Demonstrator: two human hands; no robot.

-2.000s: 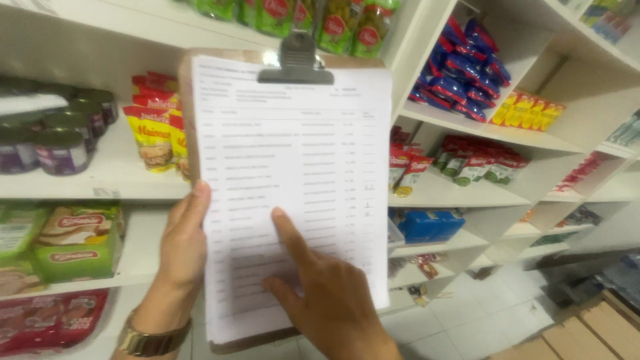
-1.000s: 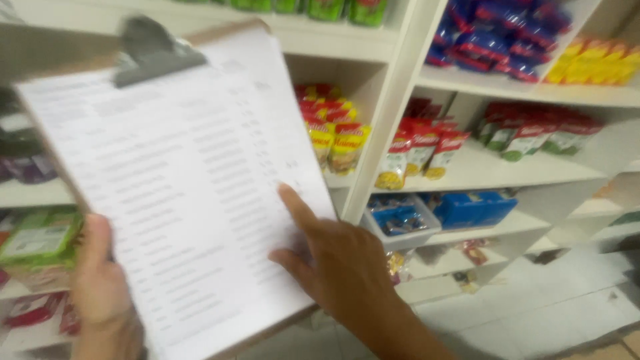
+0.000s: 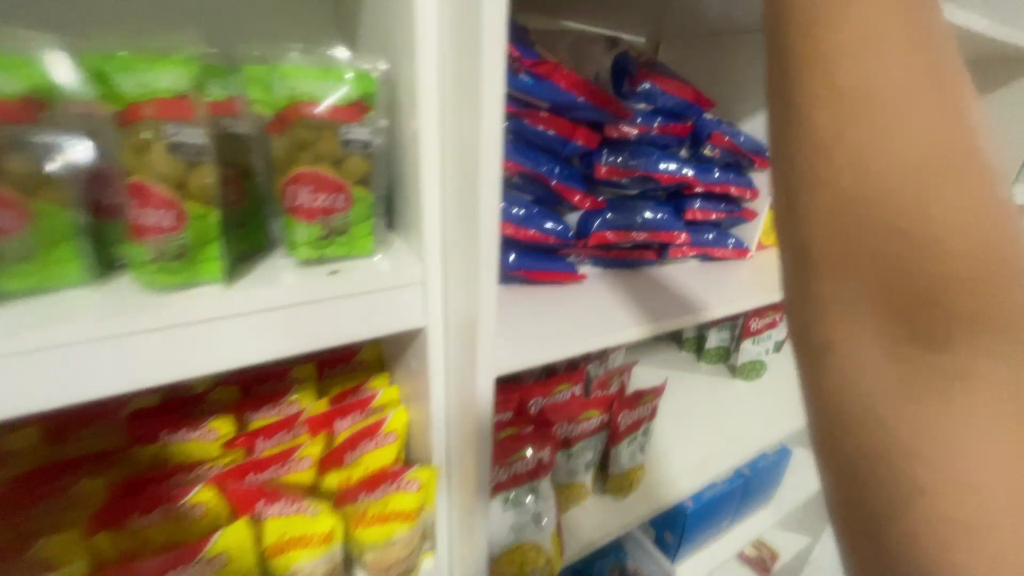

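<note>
A bare forearm crosses the right side of the head view from top to bottom; its hand is beyond the upper edge, so what it holds or touches is hidden. Neither of my hands shows, and the clipboard is out of frame. Just left of the forearm, blue and red glossy packets (image 3: 640,168) lie stacked on a white shelf. Clear and green olive pouches (image 3: 320,184) stand on the upper left shelf. Red and yellow mayonnaise pouches (image 3: 296,480) fill the shelf below them.
A white vertical divider (image 3: 460,320) separates the two shelf bays. Right of it stand red-topped Bonare pouches (image 3: 572,448), with small green-bottomed pouches (image 3: 756,344) farther back. Blue boxes (image 3: 720,500) sit on a lower shelf.
The clipboard with papers and both hands, seen one second ago, have left the view. A forearm is now raised at the right. The view has shifted closer to the upper shelves.
</note>
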